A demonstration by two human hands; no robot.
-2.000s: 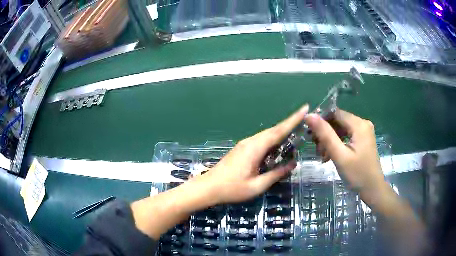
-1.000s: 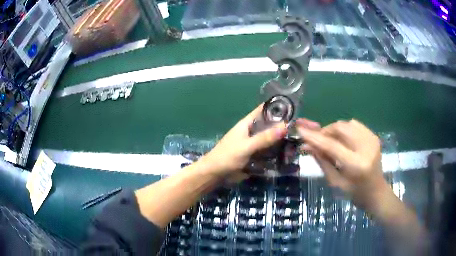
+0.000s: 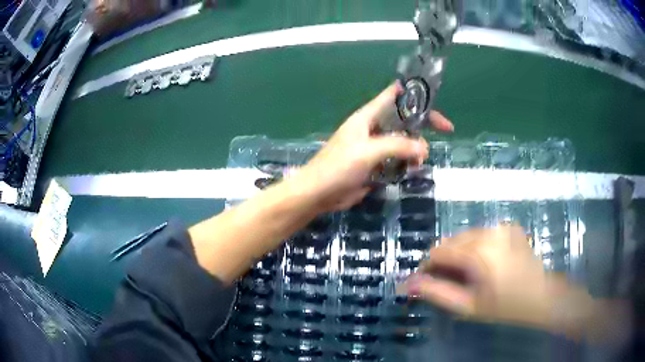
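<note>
My left hand [image 3: 368,152] grips a silver-grey metal strip holder [image 3: 433,42] near its lower end and holds it upright over the tray's far edge. One round component [image 3: 413,101] sits in a pocket just above my fingers. The clear blister tray [image 3: 576,240] lies at the near edge, its left and middle columns filled with dark discs, its right columns clear. My right hand [image 3: 481,276] is blurred over the tray, with fingers bent near a filled column. Whether it holds a component cannot be told.
Another metal strip holder [image 3: 172,76] lies flat on the green belt [image 3: 283,85] at far left. Tweezers [image 3: 139,240] and a cream paper slip [image 3: 51,226] lie at left. Clear trays [image 3: 566,28] stand at far right. A white box instrument [image 3: 32,32] is at the far left corner.
My right hand has left the strip holder and moved down over the tray. My left hand still holds the strip. The view has tilted down, so the belt items appear higher.
</note>
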